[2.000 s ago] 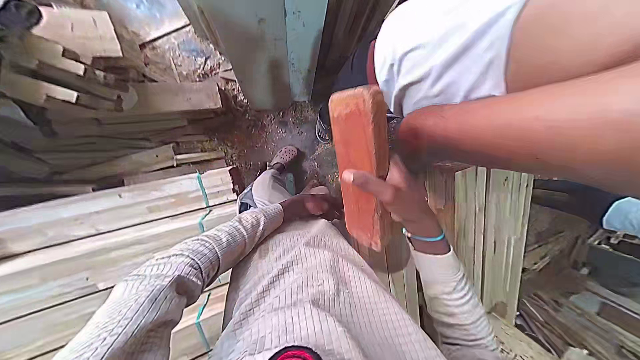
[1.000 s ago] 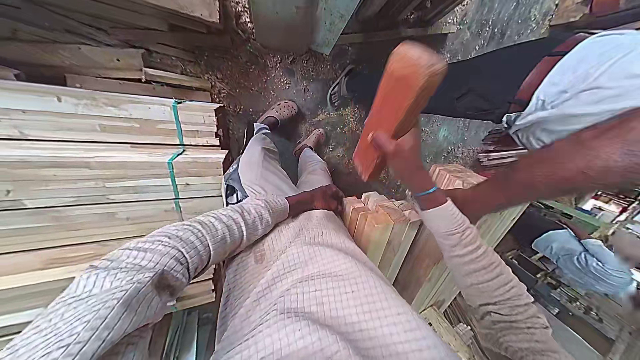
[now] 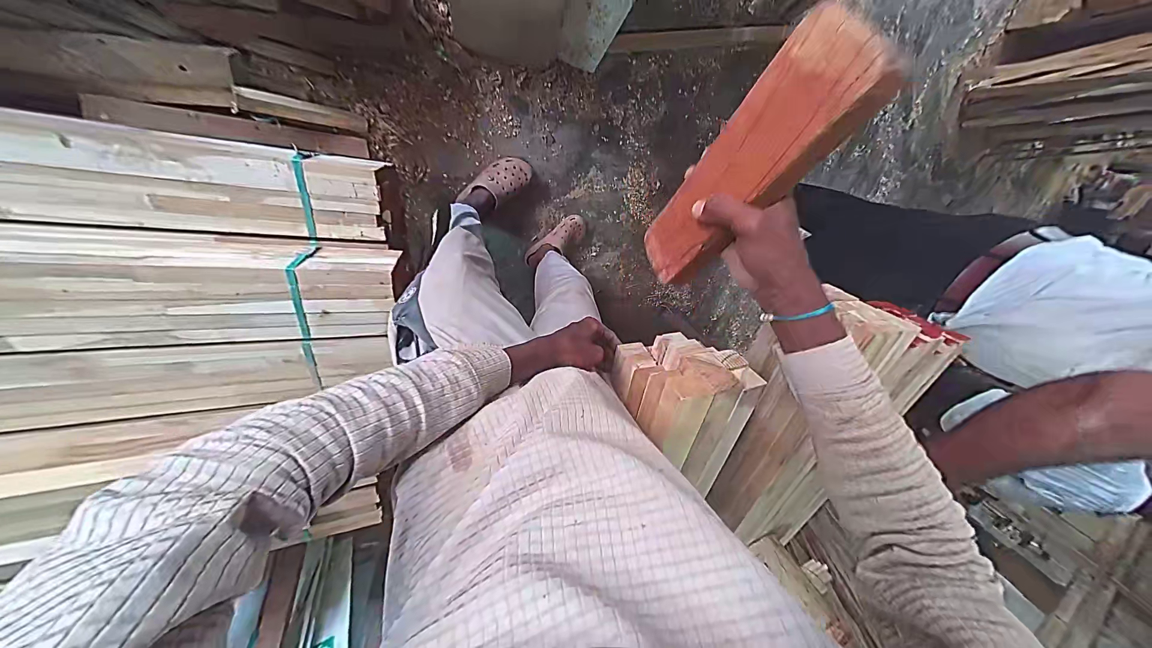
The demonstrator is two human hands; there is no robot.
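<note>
A reddish-orange wooden block [image 3: 778, 135], thick and rectangular, is raised at the upper right and tilted. My right hand [image 3: 760, 252] grips it near its lower end, the thumb along its face. Lower down, my left hand [image 3: 578, 346] rests at the hem of my checked shirt, beside the end of a bundle of pale wooden strips [image 3: 688, 396]. Its fingers are curled, and whether anything is between them cannot be made out. Behind my right wrist more strips [image 3: 873, 346] stand in a bundle, some with red ends.
Stacked pale boards [image 3: 180, 297] bound with green strapping [image 3: 301, 297] fill the left side. A person in a light blue shirt [image 3: 1062, 297] is close on the right. Sawdust lies on the dark floor [image 3: 612, 135] around my clogs [image 3: 504, 178]. More planks [image 3: 1062, 99] are at the upper right.
The view has shifted a lot. My right hand has swung the block from upright before me out to the upper right. The other person's arm, earlier across the right side, is now lower and farther right.
</note>
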